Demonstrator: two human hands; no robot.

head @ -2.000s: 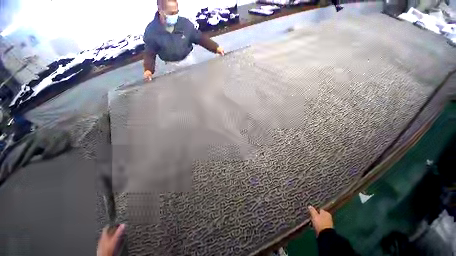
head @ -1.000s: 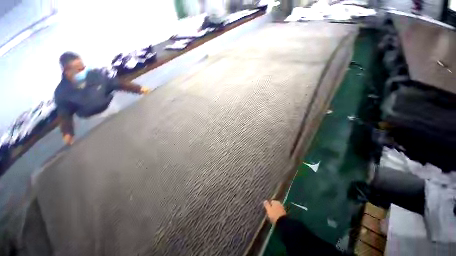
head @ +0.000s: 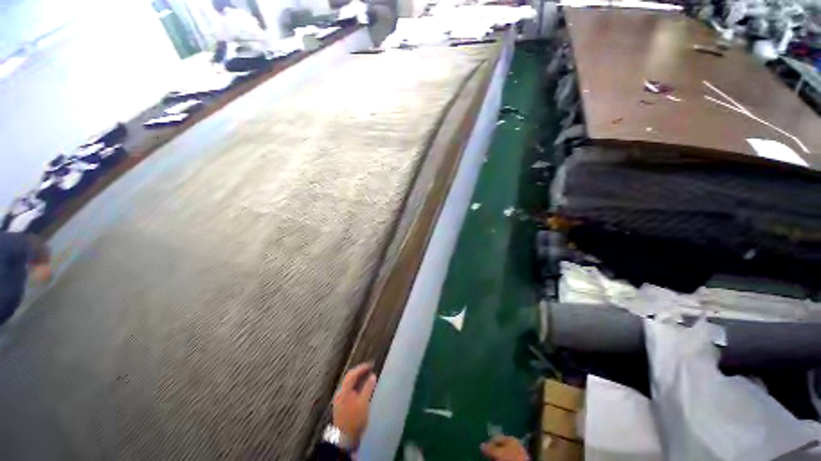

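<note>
Patterned grey-brown fabric (head: 270, 225) covers the long table as a wide sheet, with a raised dark ridge along its right side. My left hand (head: 353, 401), with a watch or band at the wrist, is at the near right edge of the fabric. Its thumb and fingers are slightly apart and I see no cloth pinched in it. My right hand (head: 506, 447) is small at the bottom edge, over the floor beside the table, and partly cut off. Its grip is unclear.
Another person's hand (head: 39, 261) and dark sleeve are at the far left edge. The green floor (head: 477, 252) has white scraps. On the right are wrapped rolls (head: 603, 329), white sheeting (head: 684, 378), dark stacked fabric (head: 666, 207) and a brown table (head: 648, 72). White sheets (head: 450, 25) lie beyond the fabric.
The view has swung right. My left hand, out of view one second ago, is now at the fabric edge. My right hand has left that edge. The other person has shifted to the left rim.
</note>
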